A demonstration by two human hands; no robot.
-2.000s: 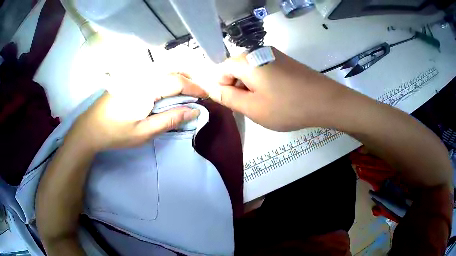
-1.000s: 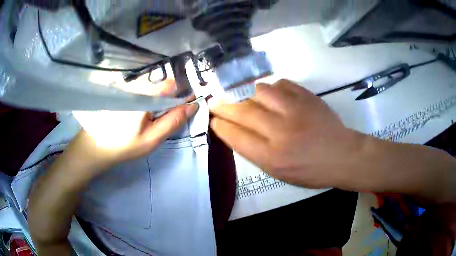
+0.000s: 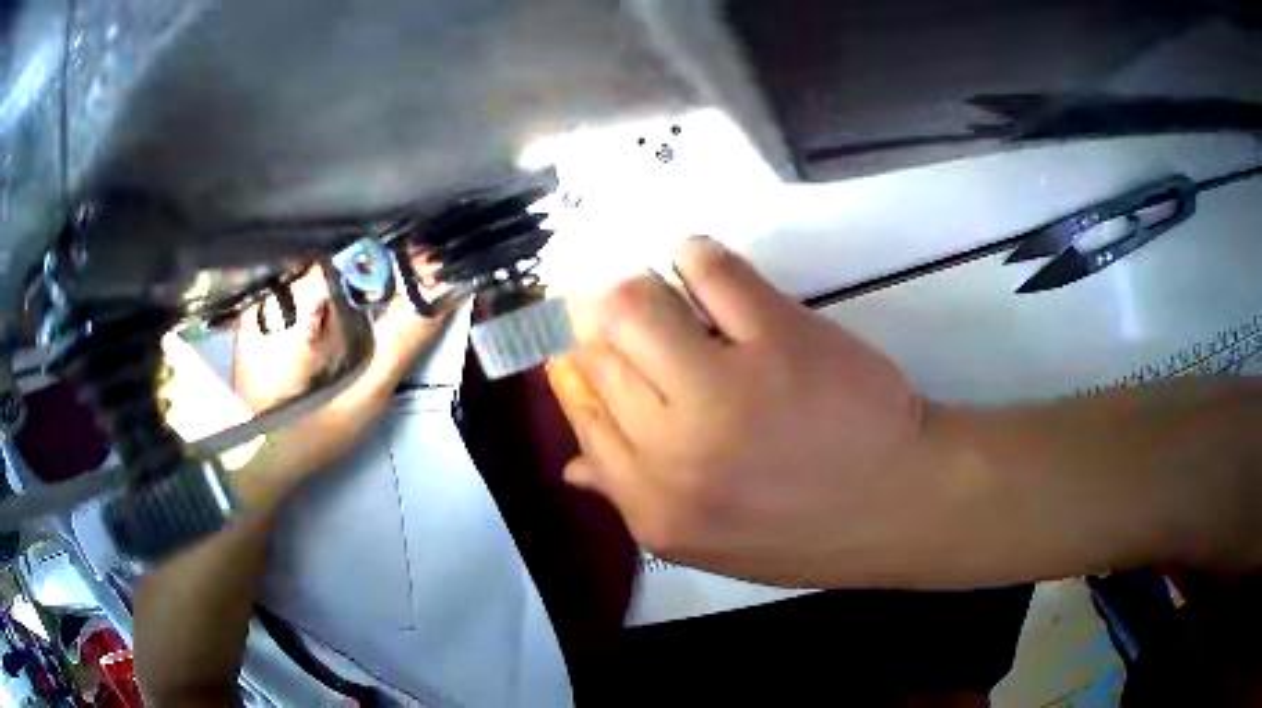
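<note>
The light panel [image 3: 457, 539] hangs over the table's front edge, with a thin stitch line on it. The maroon panel [image 3: 547, 463] lies along its right side. My left hand [image 3: 312, 360] is behind the machine's dark knobs and rods; its fingertips are partly hidden and glaring, so its hold cannot be told. My right hand [image 3: 734, 415] rests over the maroon panel, fingers curled at its upper edge beside a ridged pale knob [image 3: 523, 336]; its fingertips are partly hidden. The needle area is hidden behind the machine head [image 3: 346, 111].
Open-V thread snips [image 3: 1107, 233] lie on the white tabletop at the right, with a dark cord [image 3: 907, 277] running toward my right hand. A printed ruler [image 3: 1218, 353] shows at the right edge. Red and dark items [image 3: 104, 657] are at the lower left.
The view has moved closer to the machine head, which covers more of the picture. My left hand is now behind the knobs. My right hand shows lower on the maroon panel, its fingers more curled.
</note>
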